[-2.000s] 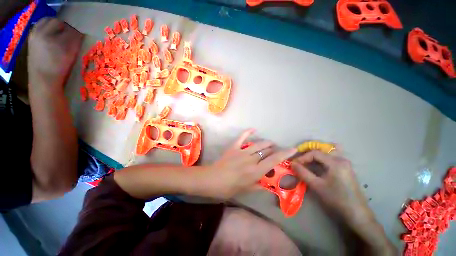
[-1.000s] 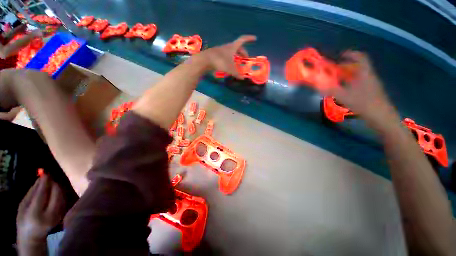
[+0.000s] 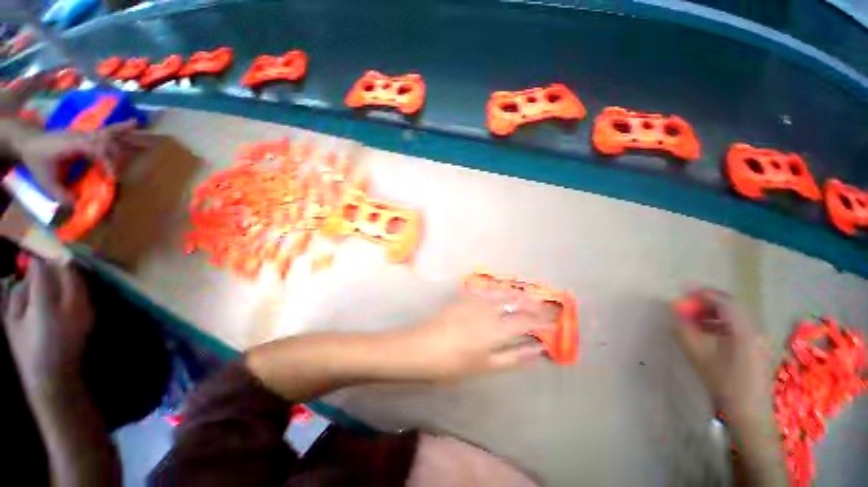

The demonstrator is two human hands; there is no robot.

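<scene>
An orange controller shell (image 3: 563, 328) lies on the bench in front of me. My left hand (image 3: 476, 333) rests over its left part and holds it, covering much of it. My right hand (image 3: 719, 333) is to the right of the shell, apart from it, blurred, with a small orange piece (image 3: 693, 306) at its fingertips. Another shell (image 3: 381, 224) lies at the right edge of the left pile of small orange pieces (image 3: 257, 209). A second pile of orange pieces (image 3: 820, 380) lies to the right of my right hand.
A dark green conveyor (image 3: 457, 71) runs along the far side, carrying several spaced orange shells (image 3: 645, 133). At left are a cardboard box (image 3: 157, 190), a blue bin (image 3: 71, 107) and a co-worker's hands, one holding an orange shell (image 3: 92, 202).
Both hands have come back from the conveyor to the bench. My left hand now holds a shell; my right hand has moved near the right pile. The shell it held over the belt is out of it.
</scene>
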